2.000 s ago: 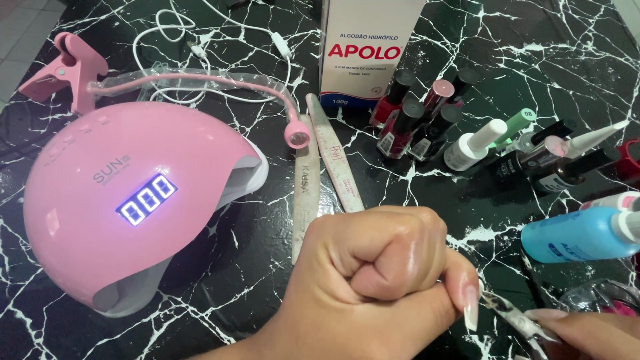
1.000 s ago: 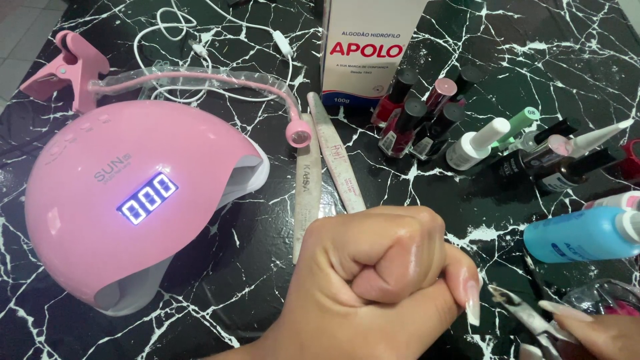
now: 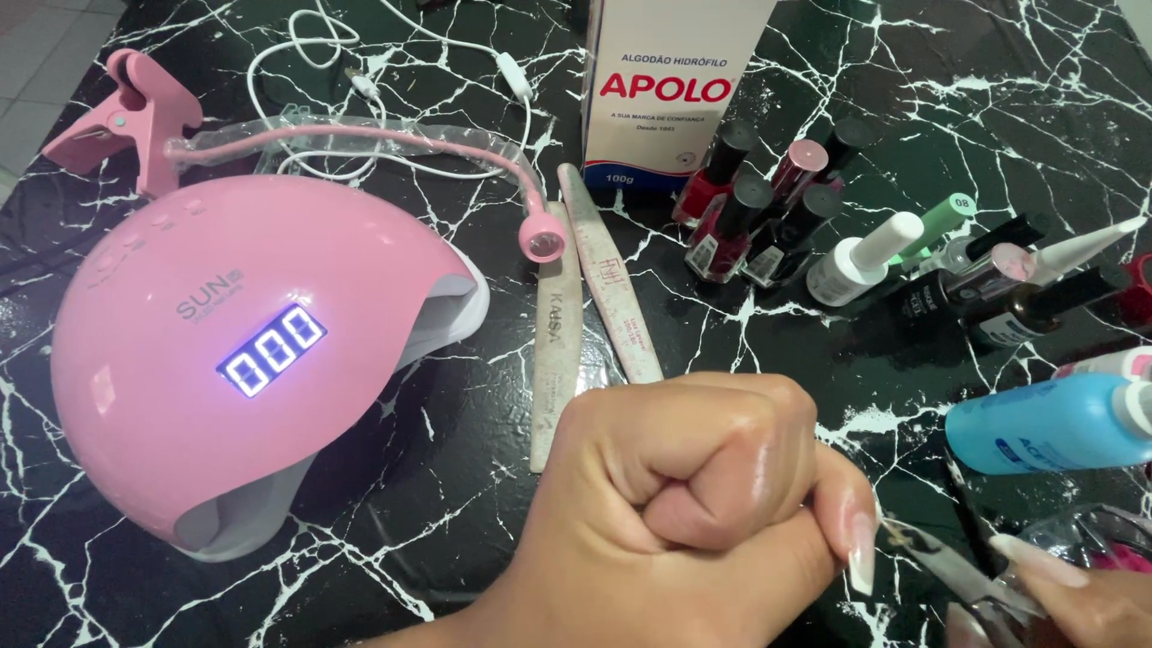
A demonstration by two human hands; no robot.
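My left hand [image 3: 693, 513] is curled into a fist at the lower middle, with no object seen in it. One bent finger with a long, pale-tipped nail [image 3: 861, 553] points down at its right side. At the lower right edge my right hand [image 3: 1071, 580], partly cut off by the frame, holds metal cuticle nippers [image 3: 958, 562]. Their tips lie just right of that finger, close to the skin beside the nail; whether they touch it I cannot tell. The nippers' handles are mostly hidden by my right fingers and the frame edge.
Left stands a pink nail lamp [image 3: 243, 342] with a lit display; behind it lie a pink clip-on light [image 3: 543, 238] and white cable. Nail files [image 3: 553, 342], a cotton box [image 3: 670, 99], several polish bottles [image 3: 855, 261] and a blue acetone bottle [image 3: 1035, 427] are beyond my hands.
My right hand has shifted slightly to the right with the nippers. My left fist has stayed in the same place.
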